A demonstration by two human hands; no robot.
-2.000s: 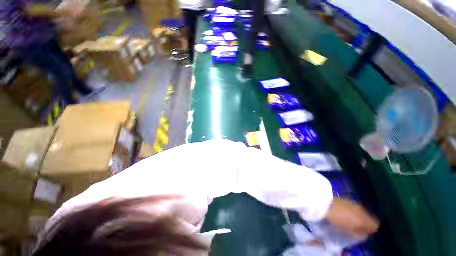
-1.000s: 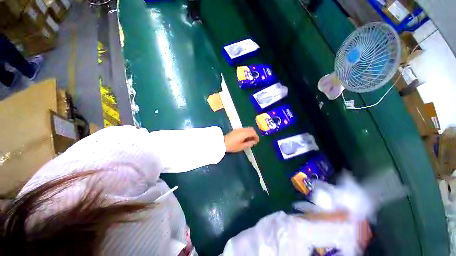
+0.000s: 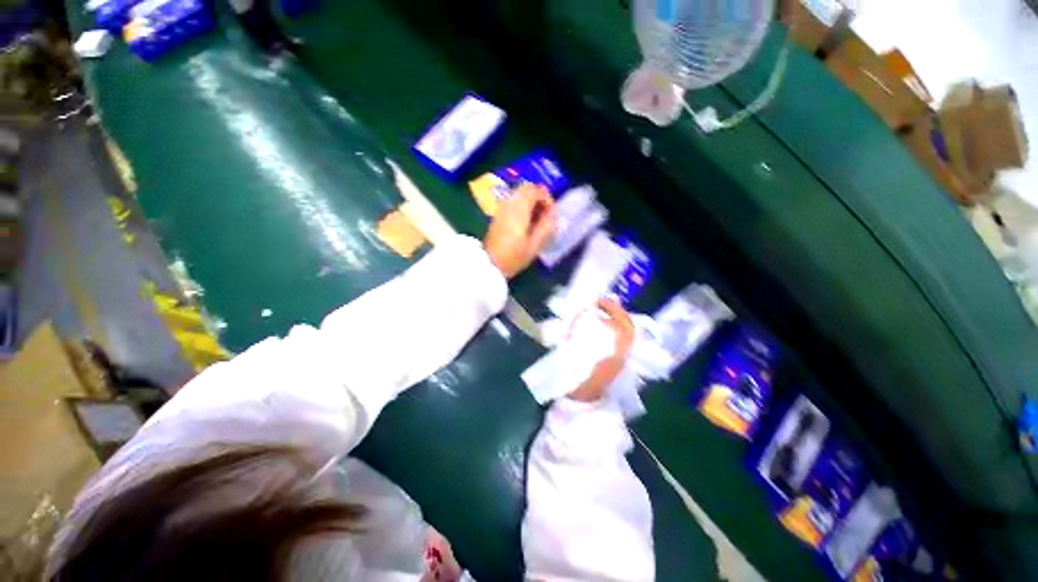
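Note:
My right hand is closed on a loose bunch of whitish, semi-transparent bags, low over the near edge of the belt. Some hang toward a blue box and partly hide it. My left hand is farther up the row, its fingers bent at the left edge of a whitish sheet or tray, beside a blue and orange lid. Blur hides whether its fingertips grip anything. An open blue box with a white inside lies beyond it.
More blue boxes run down the belt to the lower right, one with a dark item. A clip-on fan stands on the far ledge. An orange-tan scrap lies by the cream tape. Brown cartons are at the upper right.
The view has shifted toward the lower-right boxes. My right hand has moved from the lower right inward with the bags. My left hand has moved from the cream tape onto the row of boxes.

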